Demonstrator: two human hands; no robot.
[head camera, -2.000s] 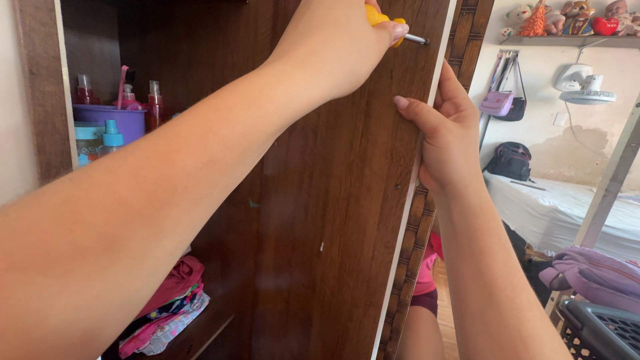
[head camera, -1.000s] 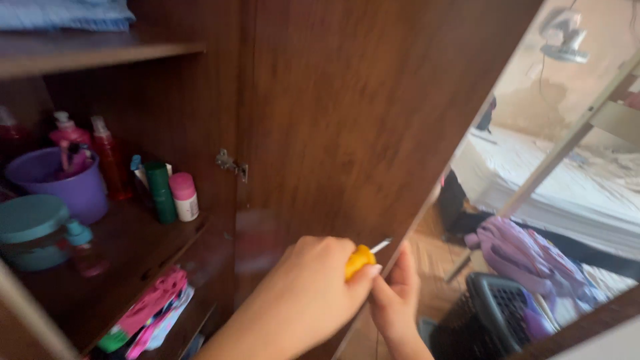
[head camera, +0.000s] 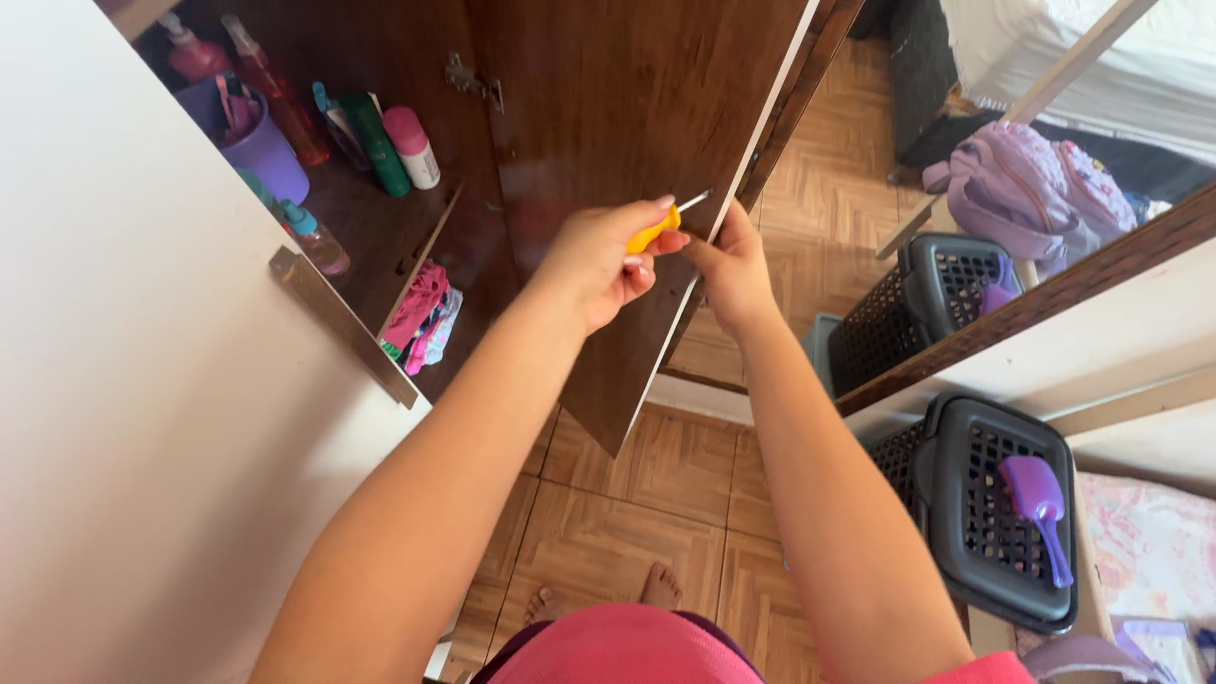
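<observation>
My left hand (head camera: 608, 252) grips the yellow handle of a screwdriver (head camera: 654, 231). Its metal shaft points up and right, with the tip at or close to the inner face of an open brown wooden wardrobe door (head camera: 617, 123), near the door's pale edge. Holding that edge is my right hand (head camera: 736, 266), thumb on the inner face and the other fingers largely hidden behind the door. A metal hinge (head camera: 473, 81) shows on the wardrobe side at the upper left. Whether a screw sits under the tip cannot be told.
Wardrobe shelves hold a purple bucket (head camera: 261, 142), bottles and folded clothes (head camera: 423, 318). Another door, white with a brown handle (head camera: 342, 328), stands at left. A framed mirror (head camera: 1026, 328) is at right, above a black lidded basket (head camera: 997, 503) bearing a purple hairbrush (head camera: 1034, 489). Bare feet stand on the tiled floor.
Both hands have moved from high on the door to a lower place along its edge, the screwdriver still in my left hand. The view has tilted down strongly.
</observation>
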